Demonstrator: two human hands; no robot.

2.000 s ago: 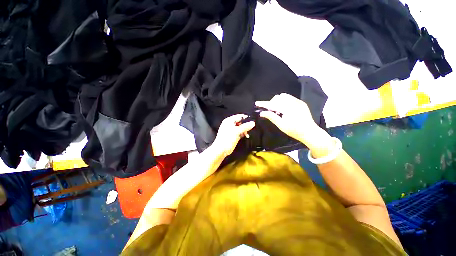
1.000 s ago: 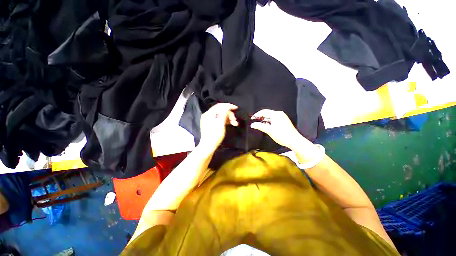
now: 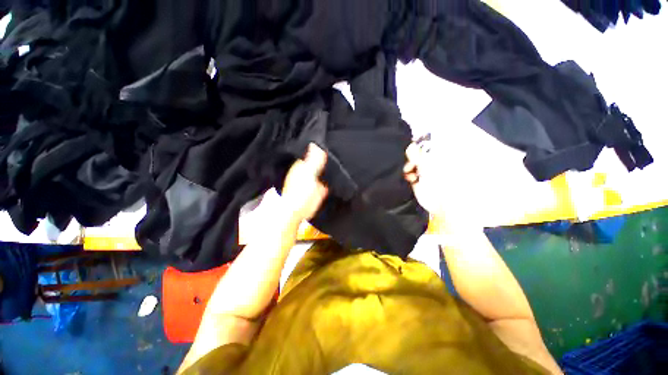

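A black garment (image 3: 366,161) lies on the white table in front of me, its near end hanging at the table's front edge. My left hand (image 3: 306,183) grips the garment at its left part, beside a greyer flat flap and a thin pale line. My right hand (image 3: 423,174) is at the garment's right edge, its fingers curled; a small shiny thing shows at the fingertips, perhaps snips. The right hand is washed out against the white table, so its hold on the cloth cannot be told.
A large heap of black garments (image 3: 242,95) covers the left and far side. Another black piece (image 3: 542,117) lies at the right. Yellow tape marks the table edge (image 3: 513,212). A red stool (image 3: 183,304) stands below left, a blue crate (image 3: 622,355) at lower right.
My hands have moved apart; the right hand moved right and the left a little left. The garment between them has been turned or refolded. The camera view has tilted, showing more of the table's far side.
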